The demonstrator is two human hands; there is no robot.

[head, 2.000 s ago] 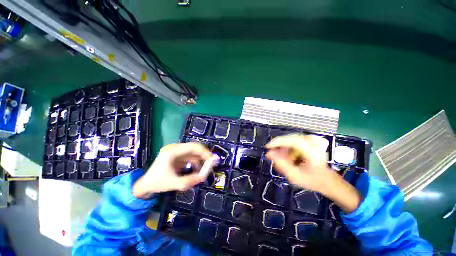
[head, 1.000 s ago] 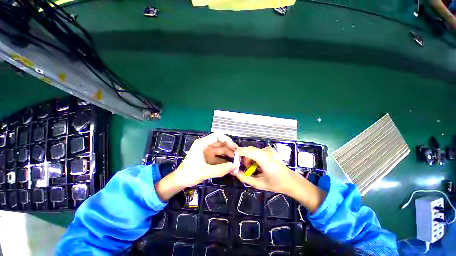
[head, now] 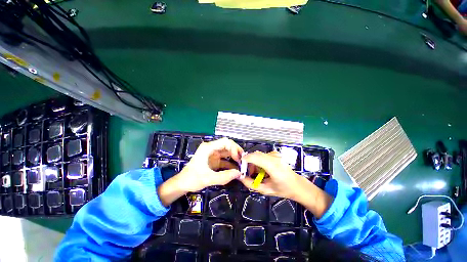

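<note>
My left hand (head: 212, 165) holds a small module (head: 243, 167) with a pale edge over the middle of the black blister tray (head: 221, 234). My right hand (head: 274, 174) meets it at the module from the right, its fingertips touching it. A bright yellow tool (head: 258, 178) is held in my right hand, pointing down and left; its tip is hidden. One tray pocket below my left hand has a yellow and white part (head: 195, 203). Two pockets at the back right show white faces (head: 311, 163). A striped sheet (head: 259, 126) lies just beyond the tray.
A second black tray (head: 56, 153) is at left, under a grey rail (head: 66, 84) with black cables. Another striped sheet (head: 379, 157) lies angled at right. Black parts (head: 441, 156) and a power strip (head: 437, 223) are far right. A yellow sheet (head: 251, 3) is at the far edge. Another person's arm (head: 454, 15) shows top right.
My hands were apart two seconds ago and have come together at the module. Over the last second they have barely moved. The view has shifted to the right since the first frame.
</note>
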